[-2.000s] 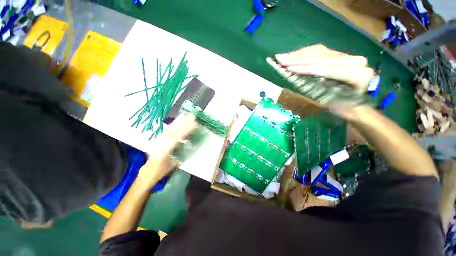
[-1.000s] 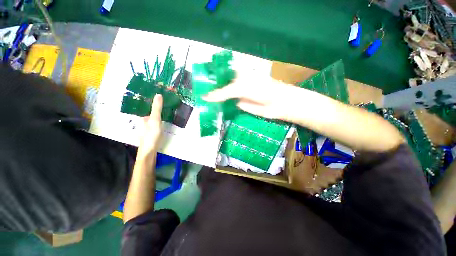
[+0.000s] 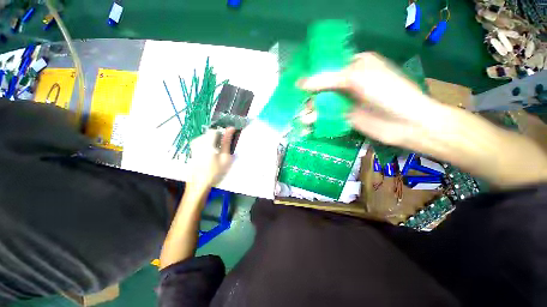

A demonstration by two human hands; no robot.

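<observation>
My right hand (image 3: 384, 81) is raised over the carton and grips green circuit boards (image 3: 330, 57), which are blurred by motion. My left hand (image 3: 210, 159) is low over the white work board (image 3: 258, 162). Its fingers are at a grey-green piece (image 3: 229, 120) by the dark block (image 3: 234, 99); I cannot tell whether they hold it. Green PCB panels (image 3: 315, 168) with rows of small parts lie in the cardboard carton (image 3: 324, 207) on white crumpled pieces.
Thin green break-off rails (image 3: 201, 105) lie heaped on the white board. Blue battery packs (image 3: 414, 168) and board strips (image 3: 435, 211) lie right of the carton. A green conveyor belt (image 3: 180, 21) runs behind. Another person's dark sleeve (image 3: 72, 192) is at left.
My left hand has moved right and down, and the dark green boards at it no longer show, uncovering the rails. My right hand has moved up and right with the green boards.
</observation>
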